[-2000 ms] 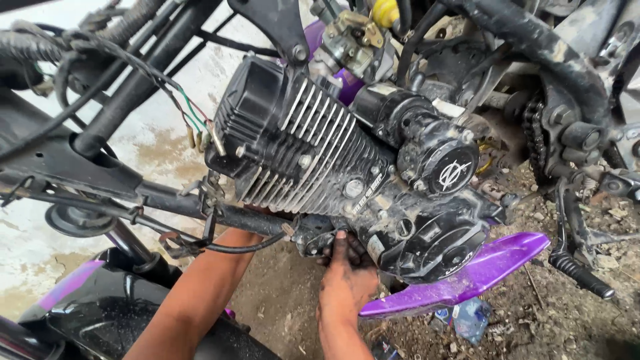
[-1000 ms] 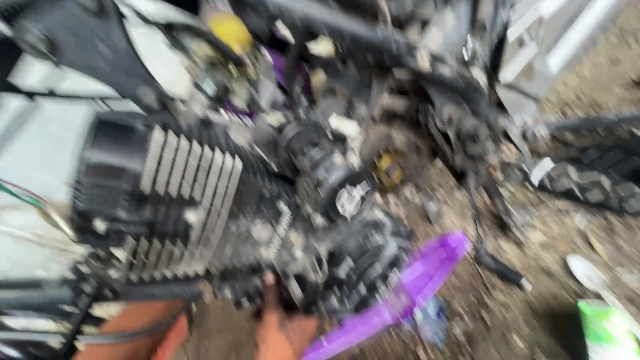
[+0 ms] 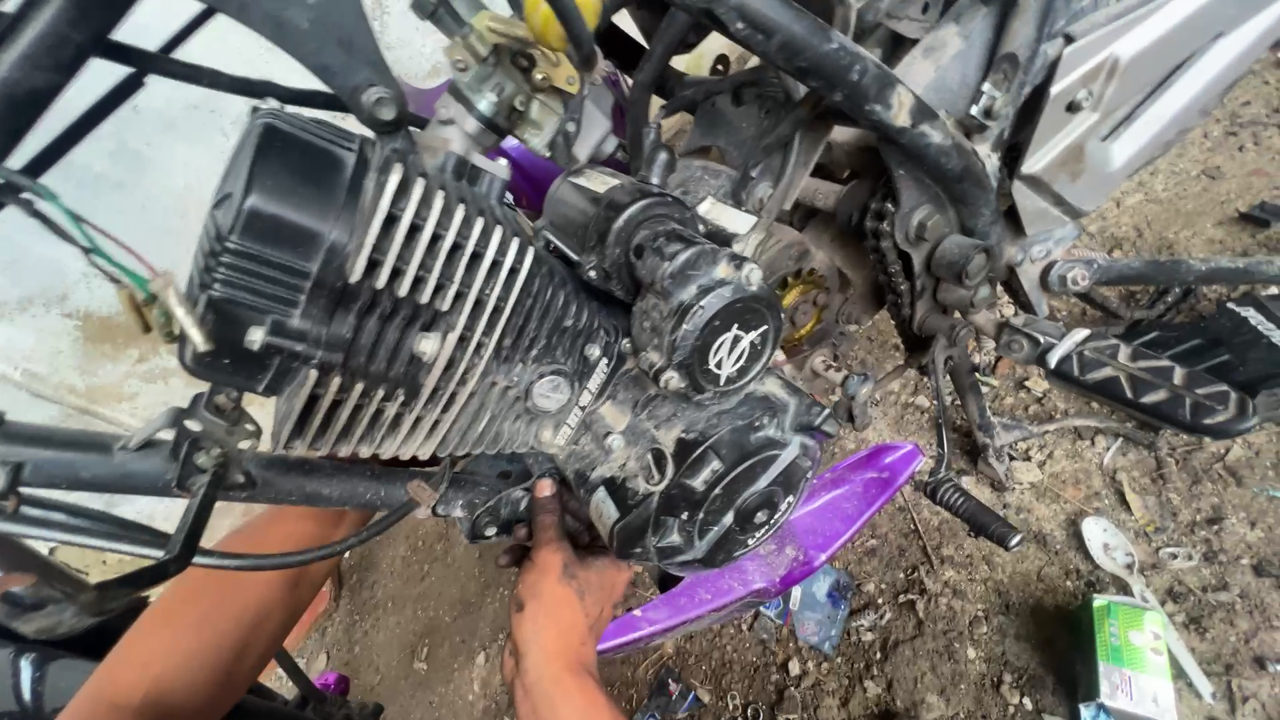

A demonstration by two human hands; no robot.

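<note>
A black motorcycle engine with a finned cylinder fills the middle of the head view. My right hand, darkened with grime, grips a black frame bracket at the engine's lower edge, thumb on top and fingers curled below. From the lower left, my left forearm passes behind the black frame tube; the left hand is hidden behind the tube and engine. Just right of my right hand are the round black engine cover and a purple plastic fairing.
A carburetor sits above the cylinder, and loose wires hang at left. A chain, a rubber-covered lever and a footrest are at right. A white plastic spoon and a green-and-white box lie on the dirt.
The view has swung and moved closer, bringing the spoon and box into sight. My right hand stays at the engine's lower edge, and my left arm still reaches behind the tube.
</note>
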